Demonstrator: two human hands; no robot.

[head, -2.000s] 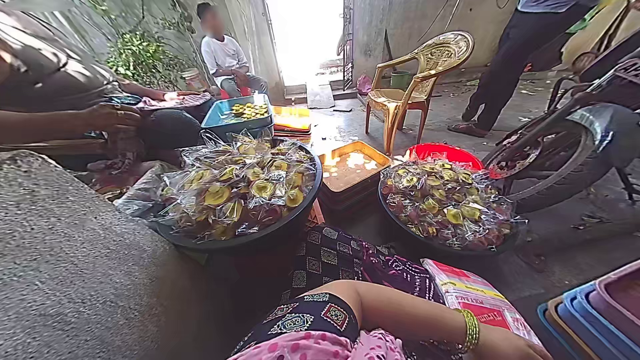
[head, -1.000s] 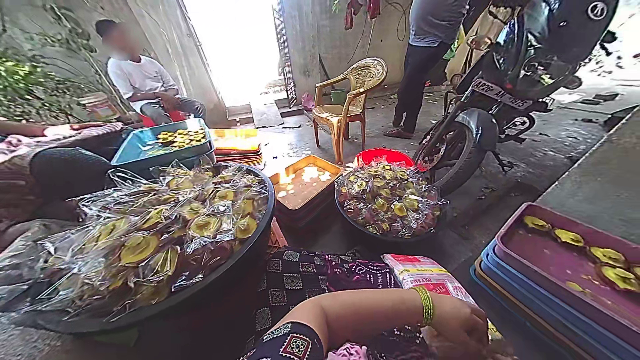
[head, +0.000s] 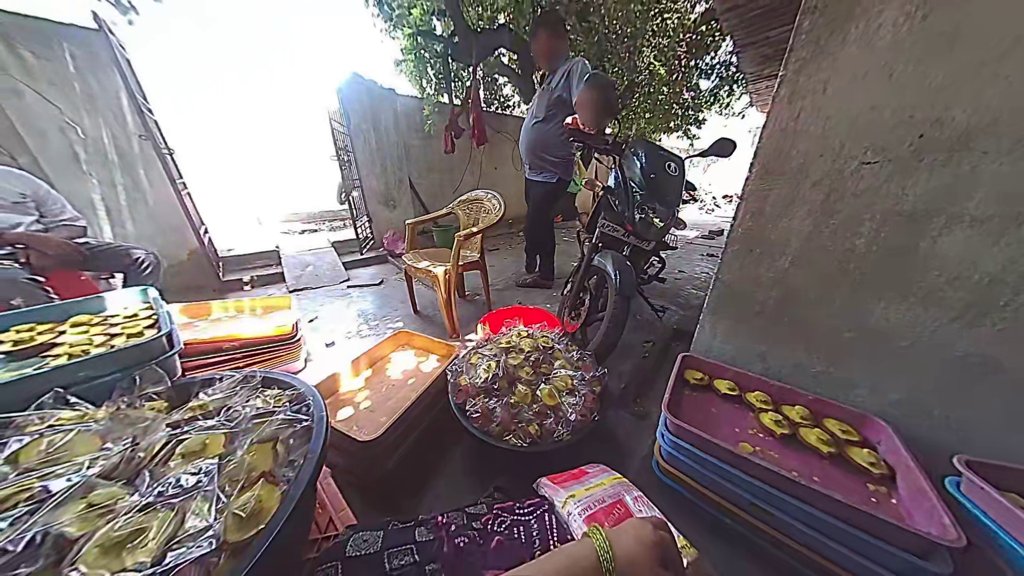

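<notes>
My right hand [head: 644, 548], with green bangles at the wrist, is low in the view at a packet of poly bags [head: 596, 500] lying on my patterned clothing [head: 472, 536]; its fingertips are hidden. My left hand is out of view. To the left a large dark tub [head: 308, 448] is heaped with yellow pieces wrapped in clear plastic [head: 200, 448]. Beyond the packet, a second tub holds more wrapped pieces [head: 524, 388]. At the right, a maroon tray [head: 808, 480] with several unwrapped yellow pieces [head: 816, 438] tops a stack of trays.
An orange tray [head: 392, 388] stands between the tubs, near a red basin [head: 520, 318]. Teal trays [head: 164, 344] and stacked orange trays [head: 240, 332] are at left. Behind are a plastic chair [head: 456, 256], a motorcycle [head: 620, 240] and several people. A concrete wall [head: 880, 240] rises at right.
The view has swung to the right and up, bringing the maroon tray and the wall further in. My right hand stays low, by the packet.
</notes>
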